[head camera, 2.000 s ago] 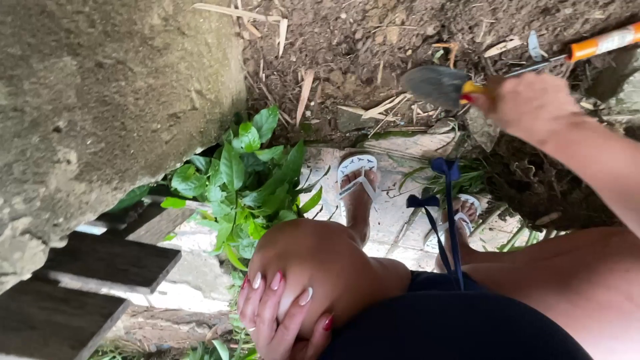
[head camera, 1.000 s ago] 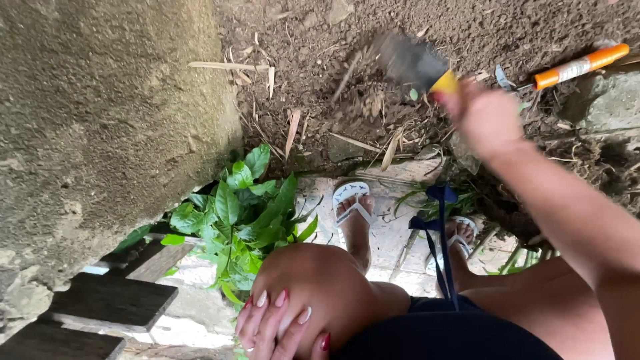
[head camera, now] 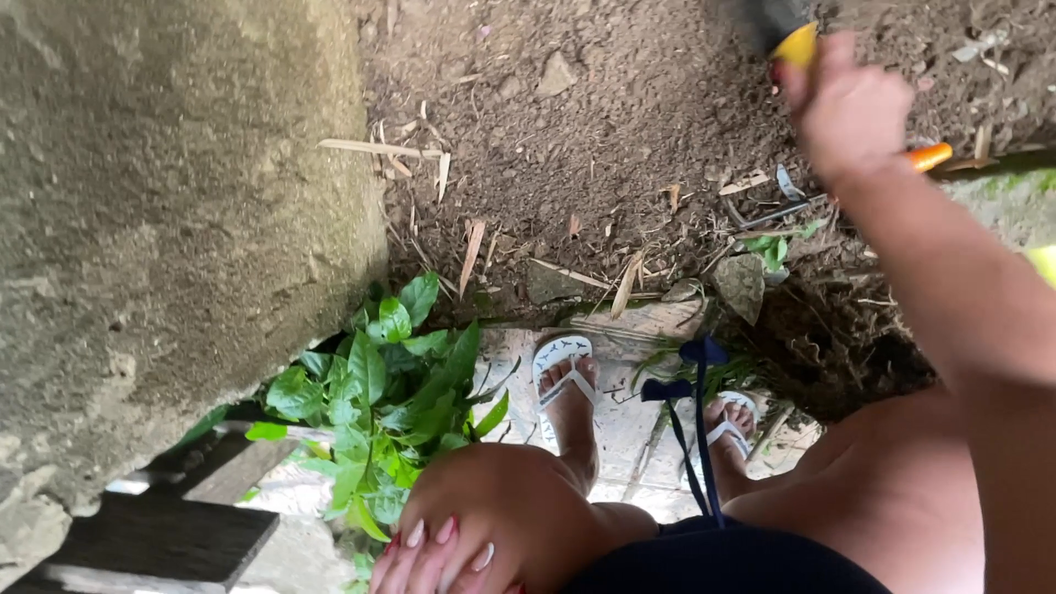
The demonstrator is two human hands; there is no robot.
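Observation:
My right hand grips the yellow handle of a hand trowel at the top right; its dark blade is blurred and partly cut off by the frame's edge. Brown soil with dry leaf bits lies below and left of the blade. Behind my right wrist shows the orange handle of another tool, with a metal rod on the ground to its left. My left hand rests on my bent knee at the bottom, its fingers spread and holding nothing.
A rough concrete wall fills the left side. A leafy green plant grows beside my foot in a white flip-flop. Dark wooden boards are at the lower left. Stones and a root-filled hollow lie to the right.
My right hand has moved the trowel toward the upper right over the soil, and my arm now covers part of the orange-handled tool. My left hand stays on the knee.

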